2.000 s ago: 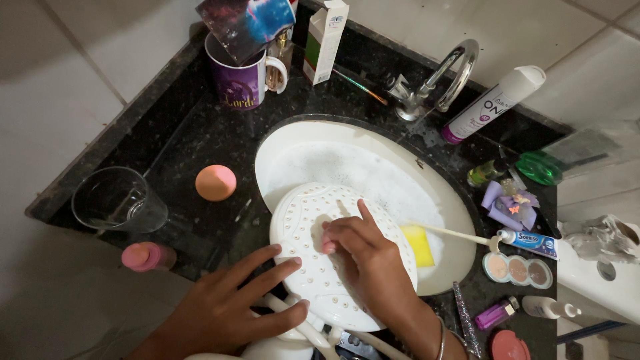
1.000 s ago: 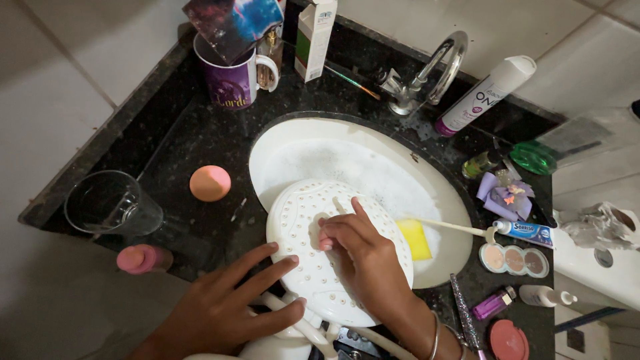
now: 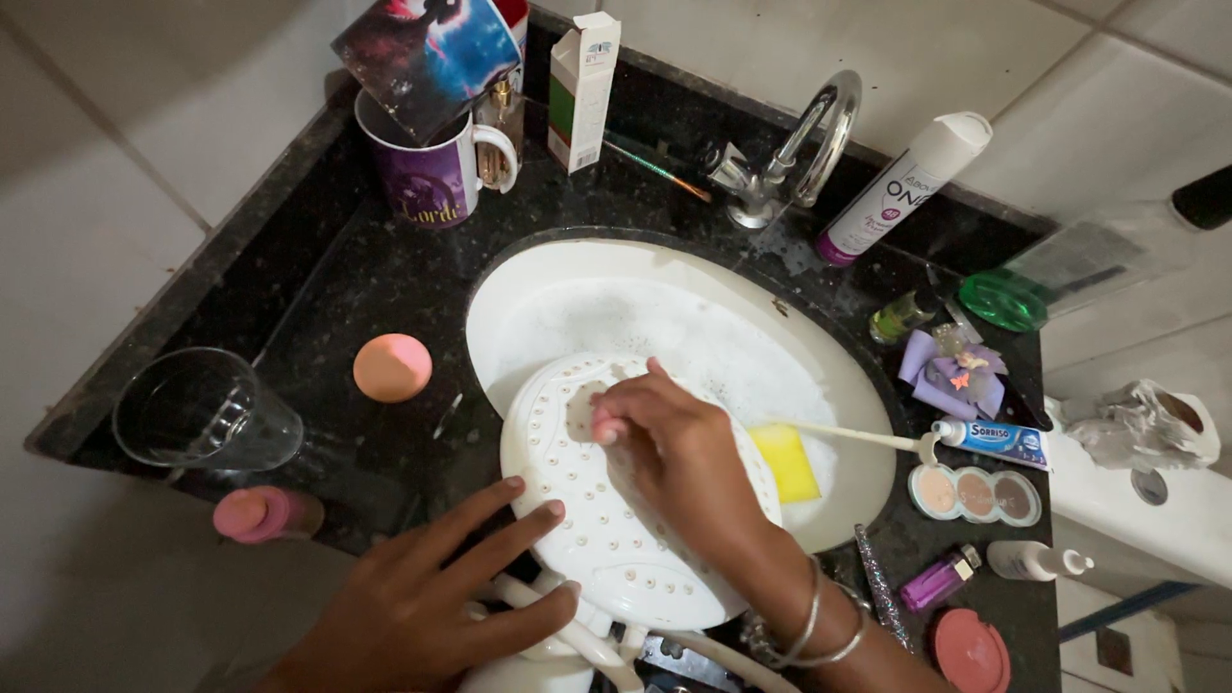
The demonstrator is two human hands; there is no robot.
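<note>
A round white plastic shower head [image 3: 597, 549], its face dotted with small nozzles, lies tilted over the near edge of the oval sink [image 3: 539, 279]. My left hand [image 3: 433, 587] rests with spread fingers against its left side. My right hand [image 3: 674, 443] is over the face, fingers curled and fingertips bunched near the upper nozzles; whether they pinch anything small cannot be seen. White suds fill the basin. A yellow sponge [image 3: 787, 464] sits in the sink, right of the shower head, beside a thin cream-coloured handle [image 3: 847, 433]. White tubing hangs below the shower head.
A chrome faucet [image 3: 770, 183], spray can [image 3: 905, 183], purple mug [image 3: 423, 183] and carton [image 3: 581, 96] stand behind the sink. Left are a clear glass [image 3: 212, 414], a peach sponge [image 3: 393, 368] and a pink bottle [image 3: 268, 514]. Right lie a toothpaste tube [image 3: 996, 443] and several cosmetics.
</note>
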